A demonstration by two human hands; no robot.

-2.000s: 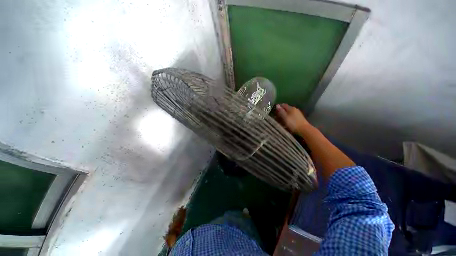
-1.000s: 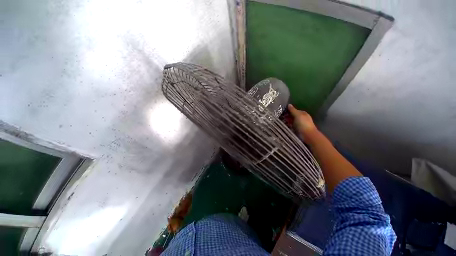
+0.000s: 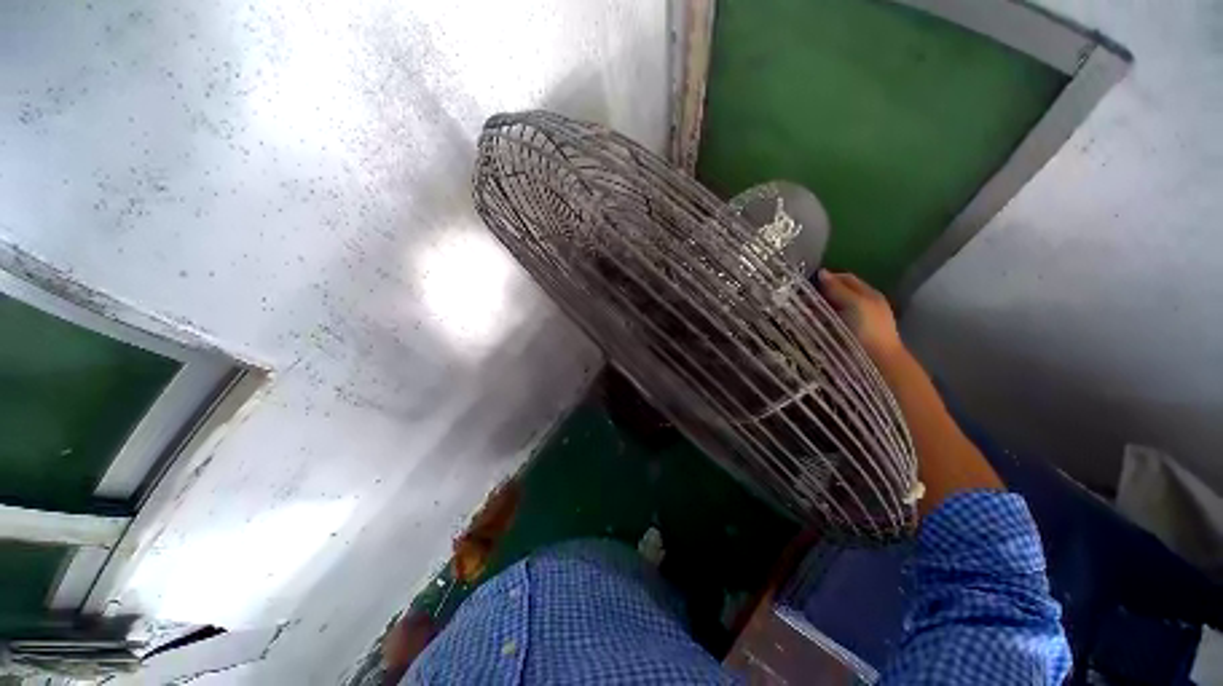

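Note:
An industrial fan (image 3: 697, 322) with a rusty wire cage stands tilted in front of me, its grey motor housing at the back right. My right hand (image 3: 865, 315) is at the back of the housing, with its fingers partly hidden behind the cage; it appears to grip the fan there. A blurred brown shape that looks like my left hand (image 3: 409, 643) is low at the left, partly cut off by the edge. An orange-brown feather duster head (image 3: 483, 536) shows just above it; whether that hand holds its stick is unclear.
A speckled white wall (image 3: 335, 268) is at the left and behind the fan, with green panes (image 3: 858, 121) in grey frames. The green floor (image 3: 577, 483) lies below. A brown box-like thing (image 3: 791, 657) and dark blue material (image 3: 1060, 550) are at the lower right.
The view has shifted left, so the fan and my right hand sit further right in the picture. The fan cage looks wider and closer. The brown shape at the lower left has come into view.

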